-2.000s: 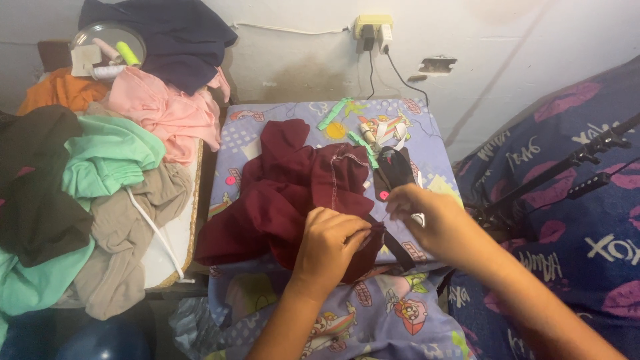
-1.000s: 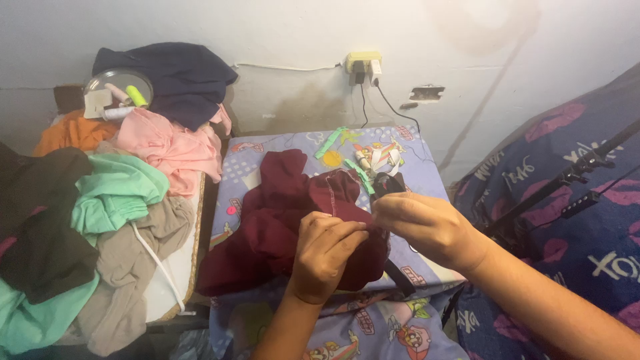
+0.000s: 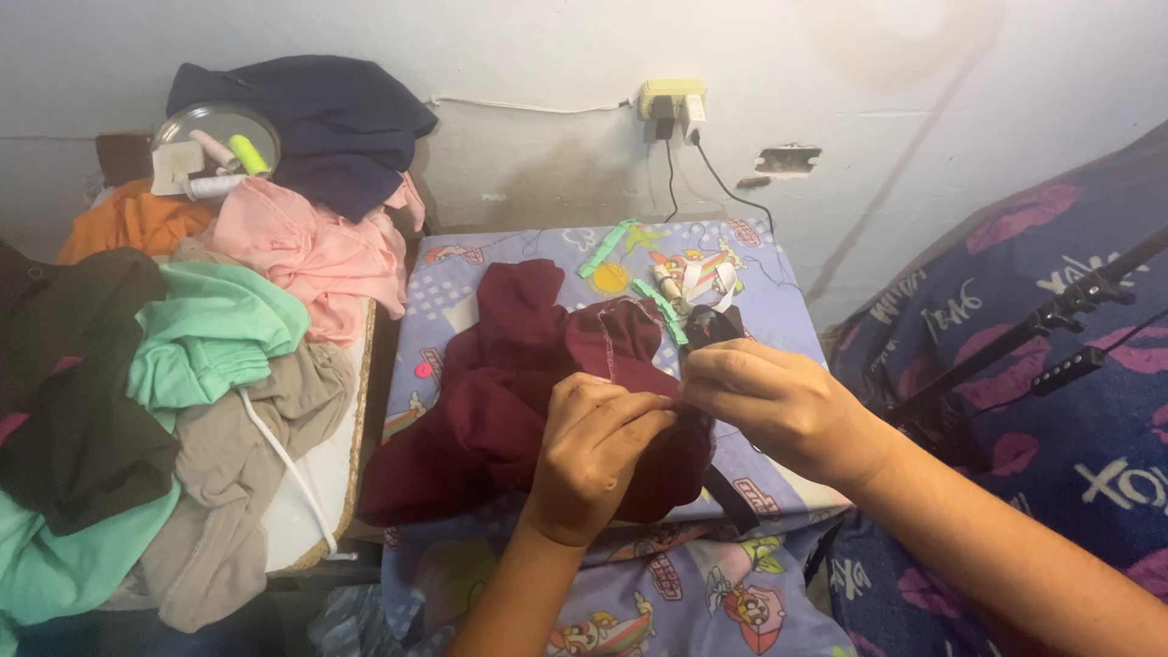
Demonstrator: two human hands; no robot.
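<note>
A maroon cloth garment [image 3: 493,411] lies bunched on the small table with a printed purple cover [image 3: 456,265]. Pale stitching runs along an upper edge of it. My left hand [image 3: 593,447] pinches the garment's right part between thumb and fingers. Close beside it, my right hand [image 3: 776,401] has its fingertips together at the cloth's edge; whether a needle or thread is between them cannot be seen. A black strap [image 3: 730,497] lies below the right hand. Behind that hand are a black item [image 3: 716,324], white ribbon [image 3: 721,283] and mint green strips [image 3: 607,248].
Piled clothes, among them a mint green garment [image 3: 219,328] and a pink one [image 3: 310,251], cover a board at left. Thread spools [image 3: 246,155] lie by a round metal tin [image 3: 216,119]. A power outlet [image 3: 672,91] with plugs is on the wall. A black stand [image 3: 1022,333] rises at right.
Two seconds ago my right hand was apart from the left, with dark handles of a tool near it. It has come in to the cloth beside my left hand, which stays on the garment.
</note>
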